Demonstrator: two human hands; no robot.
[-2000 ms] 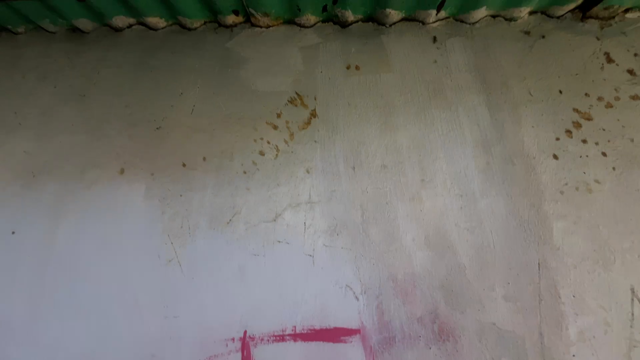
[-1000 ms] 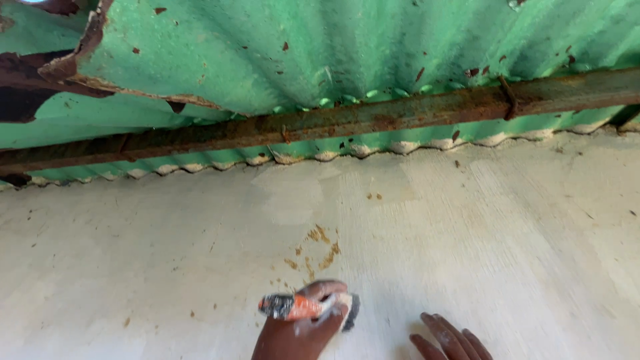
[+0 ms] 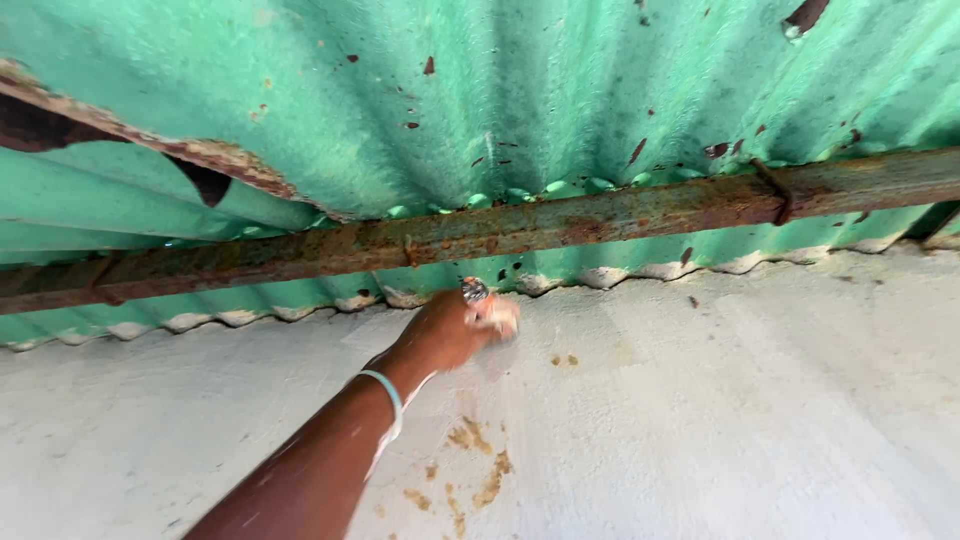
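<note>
My left hand (image 3: 450, 330) reaches up from the lower left, closed around a paintbrush (image 3: 491, 311) with an orange handle and a dark, paint-smeared end. The brush is blurred, and its bristles lie at or close to the top of the pale painted wall (image 3: 660, 420), just below the corrugated green sheet. A light blue band circles the wrist, and white paint streaks the forearm. Brown stains (image 3: 491, 480) mark the wall below the hand, with two small spots to its right. My right hand is out of view.
A rusty metal beam (image 3: 600, 217) crosses above the hand, with bent metal hooks or ties (image 3: 776, 191) on it. Over it slopes corrugated green roofing (image 3: 450, 97), flecked with dark spots. At the upper left, the sheet has a torn, rusted edge (image 3: 217, 157).
My left hand with the brush has moved up the wall, from beside the brown stains to the roofing's edge. My right hand, at the lower right a second ago, has left the view.
</note>
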